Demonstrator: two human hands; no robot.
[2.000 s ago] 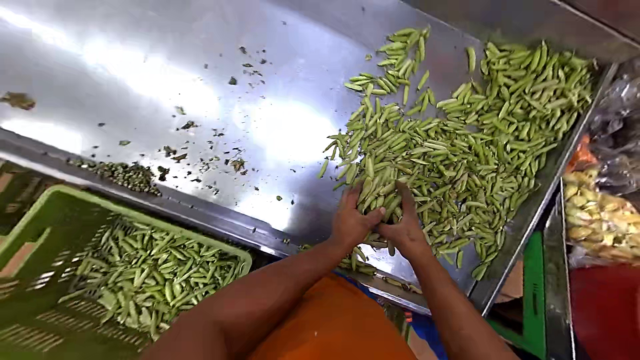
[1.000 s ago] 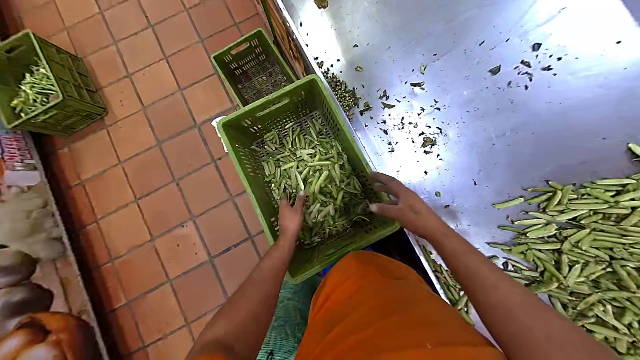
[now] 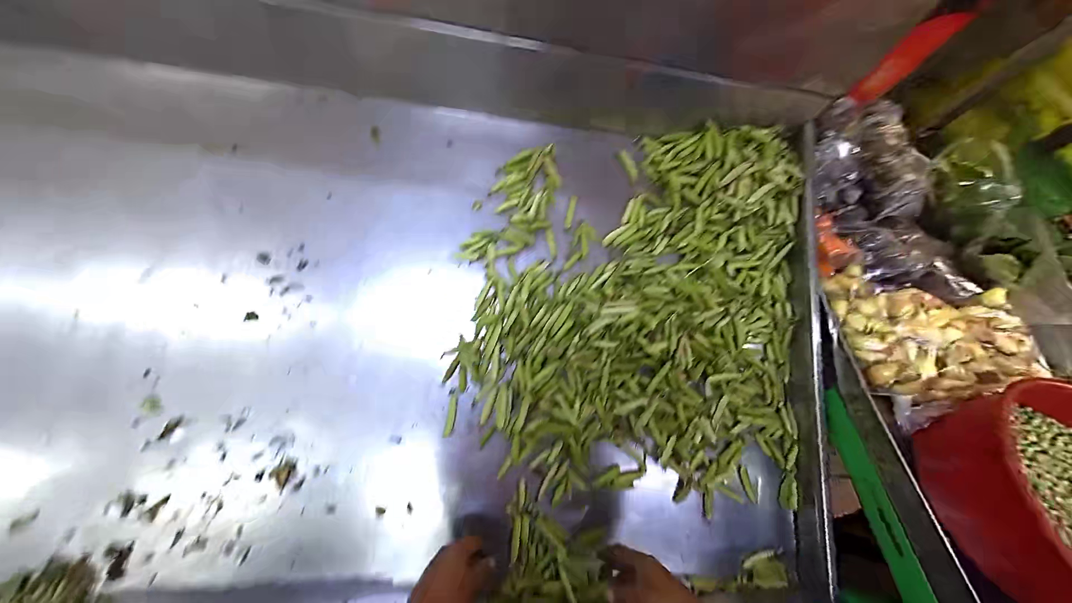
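Many green pods [image 3: 636, 335] lie spread over the right part of a shiny metal tray table [image 3: 377, 226]. At the bottom edge of the view my left hand [image 3: 456, 571] and my right hand [image 3: 643, 576] sit on either side of a small bunch of pods [image 3: 548, 557], close to the tray's near side. Both hands are partly cut off by the frame and blurred, so whether the fingers grip the pods is unclear.
Dark leafy scraps [image 3: 285, 473] dot the tray's left part. A raised metal rim [image 3: 811, 335] borders its right side. Beyond are bagged pale yellow produce [image 3: 930, 335], a red tub [image 3: 988, 469] and a green crate edge [image 3: 875, 494].
The view has swung from the green crate back to the tray. My hands, over the crate's pods one second ago, are now at a bunch of pods on the tray.
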